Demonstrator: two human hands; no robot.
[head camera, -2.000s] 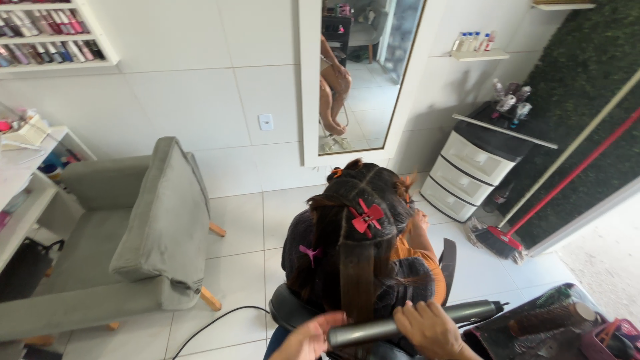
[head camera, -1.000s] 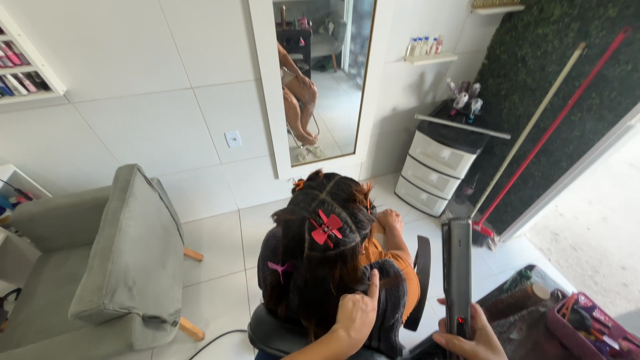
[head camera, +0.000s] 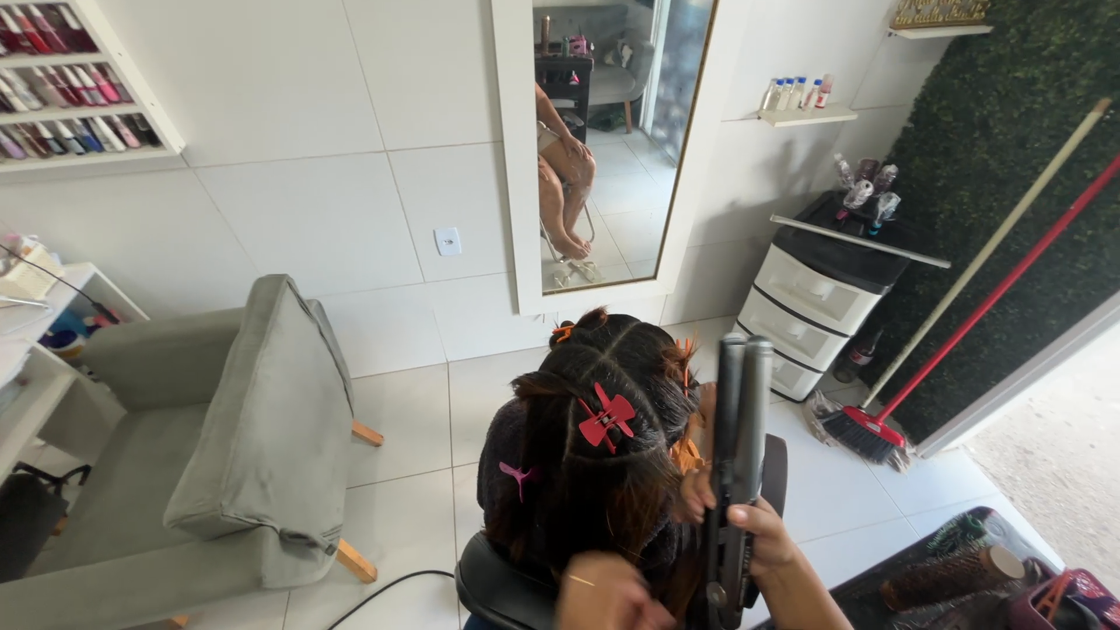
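A hair straightener (head camera: 737, 464) stands nearly upright at the right of a seated person's head, its two plates slightly apart at the top. My right hand (head camera: 763, 535) is closed around its lower part. My left hand (head camera: 608, 593), blurred, is low behind the person's dark hair (head camera: 612, 490); whether it holds a strand cannot be told. The hair is parted in sections, with a red claw clip (head camera: 605, 417) at the crown, a pink clip (head camera: 520, 477) at the left and an orange clip (head camera: 683, 363) at the right. The person's hand (head camera: 697, 492) shows just behind the straightener.
The person sits on a black chair (head camera: 499, 588). A grey armchair (head camera: 254, 420) is at left, a framed mirror (head camera: 516, 175) ahead. At right are a drawer unit (head camera: 809, 293), a red broom (head camera: 875, 426) and a round hairbrush (head camera: 954, 576) on a dark tray. A black cable (head camera: 385, 584) runs on the floor.
The straightener was level behind the head two seconds ago, then upright at the right; now it is closer to the hair. My left hand has moved lower from the hair's right side.
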